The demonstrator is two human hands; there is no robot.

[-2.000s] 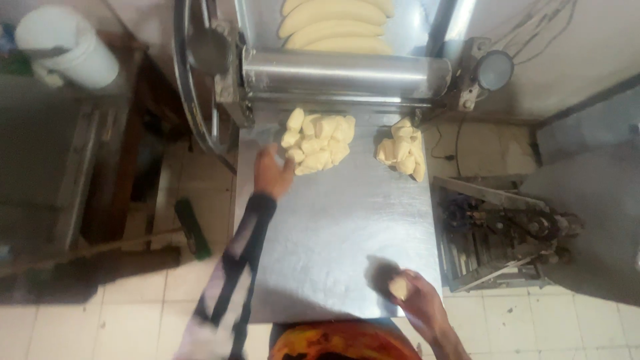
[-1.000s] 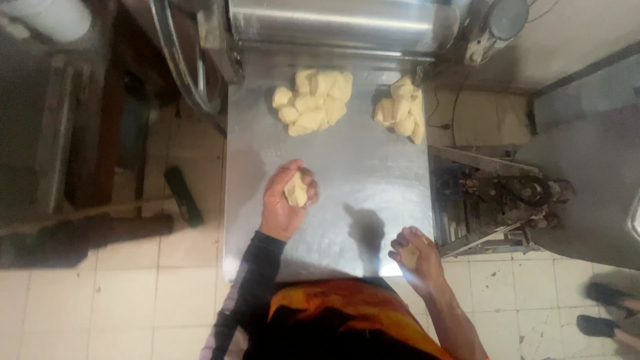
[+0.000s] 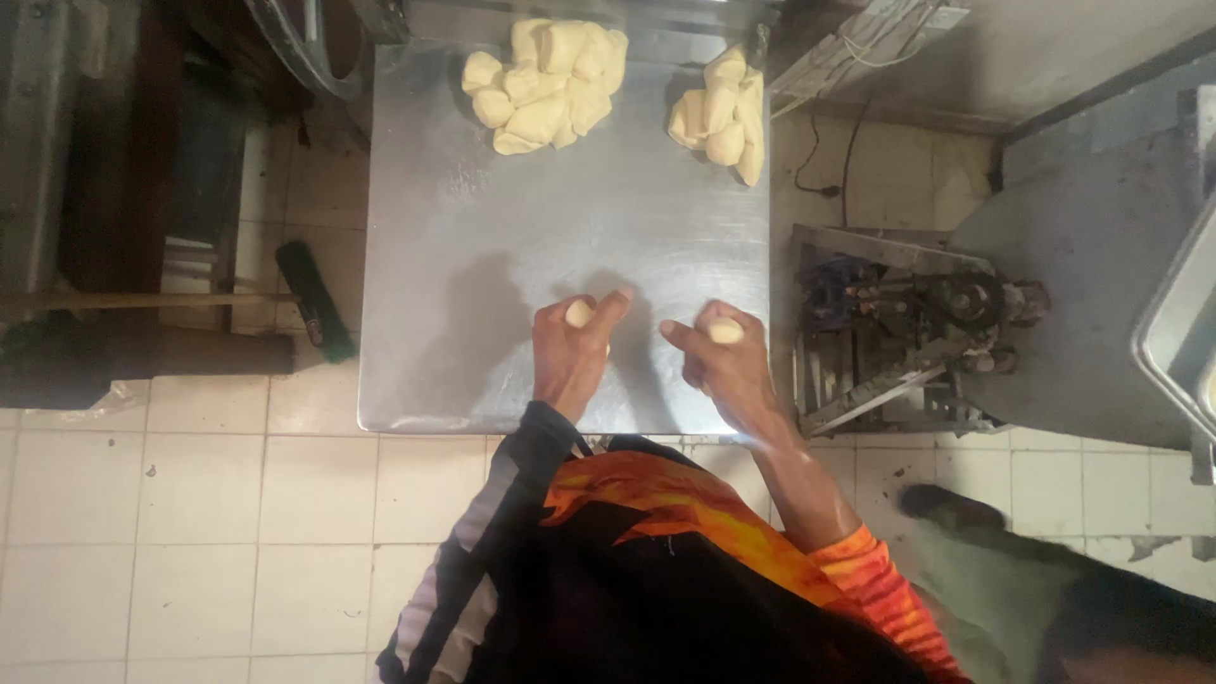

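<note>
My left hand [image 3: 570, 351] is closed around a piece of dough [image 3: 579, 313], whose pale top shows between thumb and fingers. Beside it, at the near right part of the metal table [image 3: 437, 285], my right hand [image 3: 727, 361] grips another dough piece [image 3: 726, 330]. Both hands are low over the tabletop, apart from each other. A larger pile of pale yellow dough pieces [image 3: 541, 90] lies at the far side of the table, and a smaller dough pile [image 3: 724, 119] sits near the far right edge.
Dough-roller machinery borders the table's far edge. On the right stand a machine with a motor and pulley [image 3: 969, 299] and a metal tray [image 3: 1178, 323]. A person [image 3: 1035, 589] is at the lower right. A green broom head [image 3: 315, 302] lies on the tiled floor at left.
My left hand has come from the larger dough pile to the near edge with a piece in it. My right hand still holds its piece. A person has come closer at the lower right.
</note>
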